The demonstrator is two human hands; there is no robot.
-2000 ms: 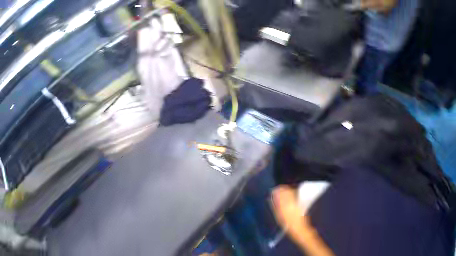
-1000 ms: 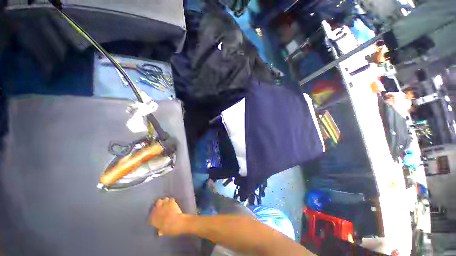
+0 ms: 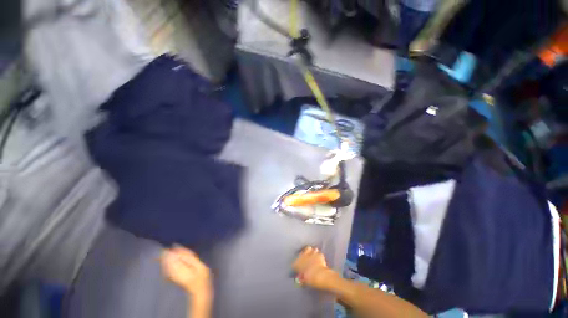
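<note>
A dark navy garment lies loosely spread on the left of the grey padded ironing table, its far part bunched. My left hand is at its near edge, fingers closed on the cloth; blur hides the exact grip. My right hand is curled shut at the table's right side, nearer to me than the steam iron and not touching it. The iron rests on the table, orange handle up, with white wrapping by its hose.
A pale blue tray with wires lies beyond the iron. A yellow hose rises from it. Black garments and a navy pile with a white piece are off the table's right side. White cloth hangs at the left.
The view has swung back left from the right side. The navy garment, a small heap at the back two seconds ago, is now larger and nearer. My left hand has come into view.
</note>
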